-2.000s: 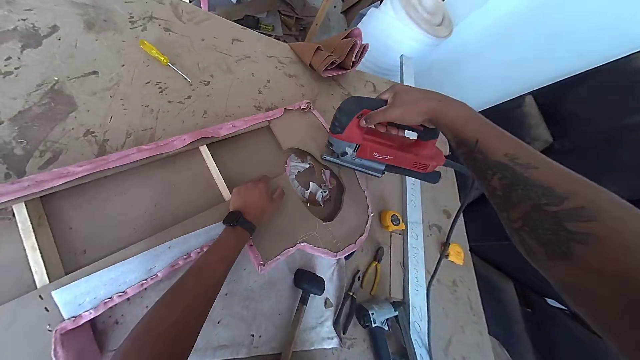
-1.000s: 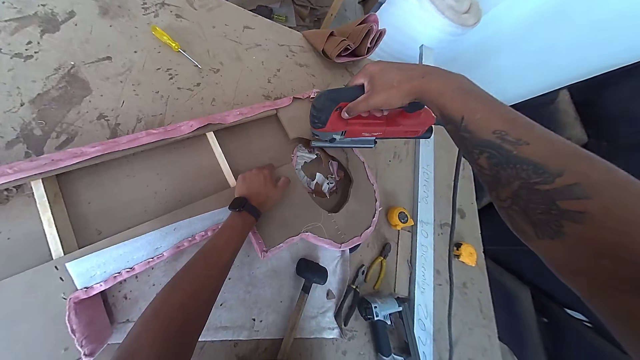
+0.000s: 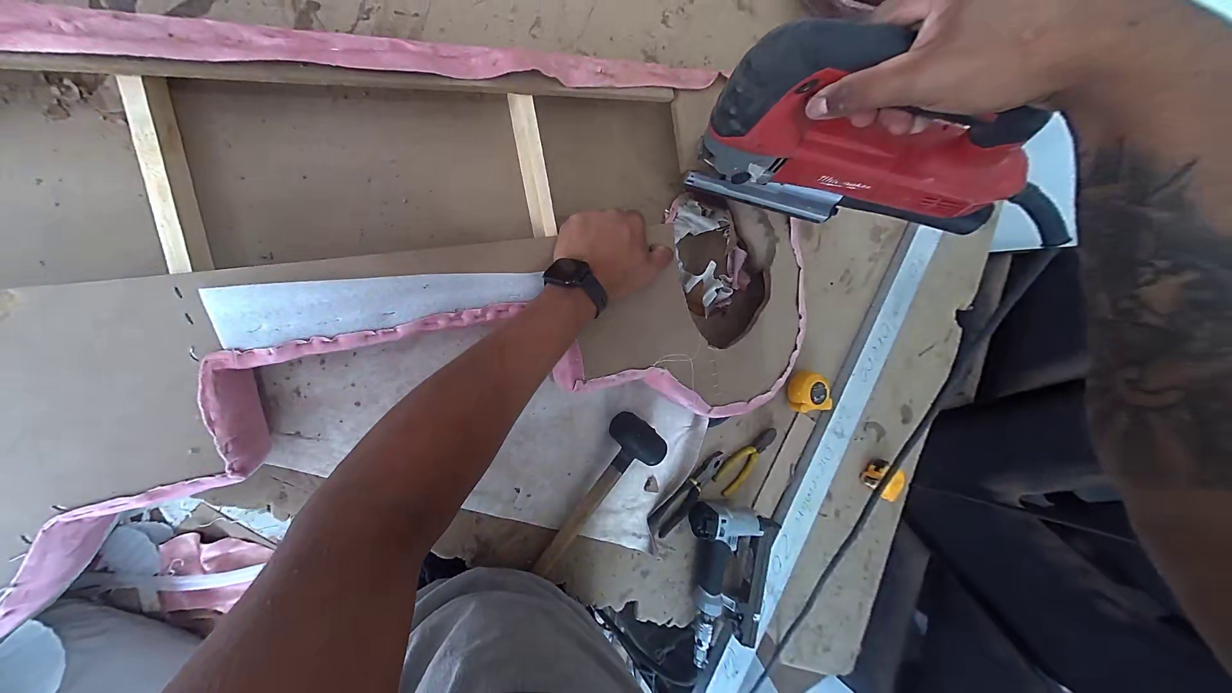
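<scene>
My right hand (image 3: 962, 67) grips the handle of a red and black Milwaukee jigsaw (image 3: 866, 144). Its metal base lies over the top edge of an oval hole with scraps of white and pink material (image 3: 712, 274) in it. That hole is cut in a brown panel (image 3: 635, 337) edged with pink fabric (image 3: 423, 322); wooden slats (image 3: 531, 154) cross the frame further left. My left hand (image 3: 611, 255), a dark watch on its wrist, rests with curled fingers on the panel just left of the hole. The jigsaw's blade is hidden.
Below the panel lie a black-headed mallet (image 3: 637, 439), yellow-handled pliers (image 3: 746, 464), dark-handled pliers (image 3: 685, 496) and a pneumatic staple gun (image 3: 722, 549). A long metal straightedge (image 3: 837, 414) runs between two yellow tape measures (image 3: 809, 392) (image 3: 885, 479). A black cable (image 3: 866, 510) crosses the table's right side.
The jigsaw in my right hand has shifted from the hole's right side to its top edge. My left hand has stayed on the panel. The view has moved noticeably.
</scene>
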